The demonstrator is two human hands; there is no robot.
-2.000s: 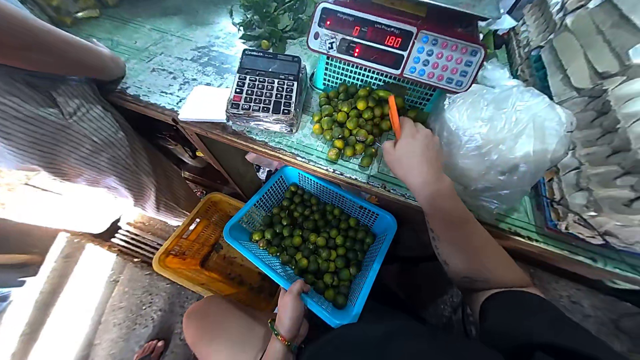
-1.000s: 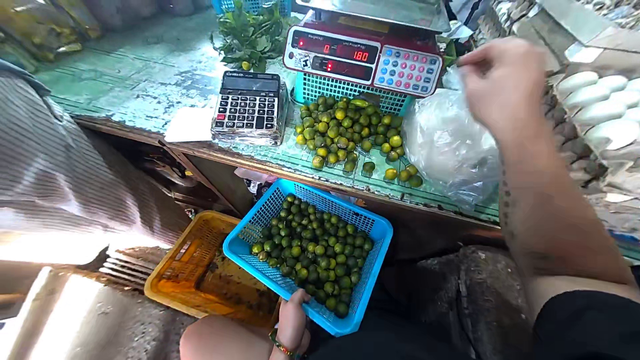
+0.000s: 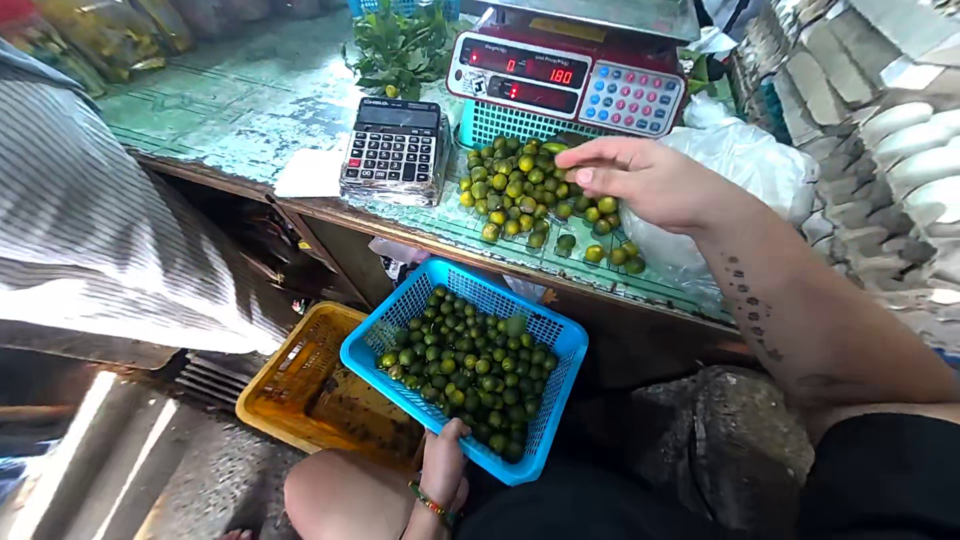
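Observation:
My left hand (image 3: 444,461) grips the near rim of a blue plastic basket (image 3: 559,405), which holds many small green citrus fruits (image 3: 472,364). Over the right side of a loose pile of yellow-green citrus fruits (image 3: 517,180) on the green tabletop, my right hand (image 3: 637,180) hangs with its fingers apart; nothing shows between them. Behind the pile stands a red digital scale (image 3: 562,75) with lit figures, above a teal basket (image 3: 517,124). A desk calculator (image 3: 394,150) in clear wrap lies left of the pile.
A clear plastic bag (image 3: 739,165) lies right of the fruit, beside stacked egg trays (image 3: 840,67) and white eggs (image 3: 919,157). Leafy greens (image 3: 405,45) lie behind the calculator. An orange crate (image 3: 289,375) sits on the floor at left, near a person in striped cloth (image 3: 112,210).
My right hand, holding an orange object two seconds ago, was raised near the plastic bag one second ago. It has come back left over the pile. My left hand stays on the basket.

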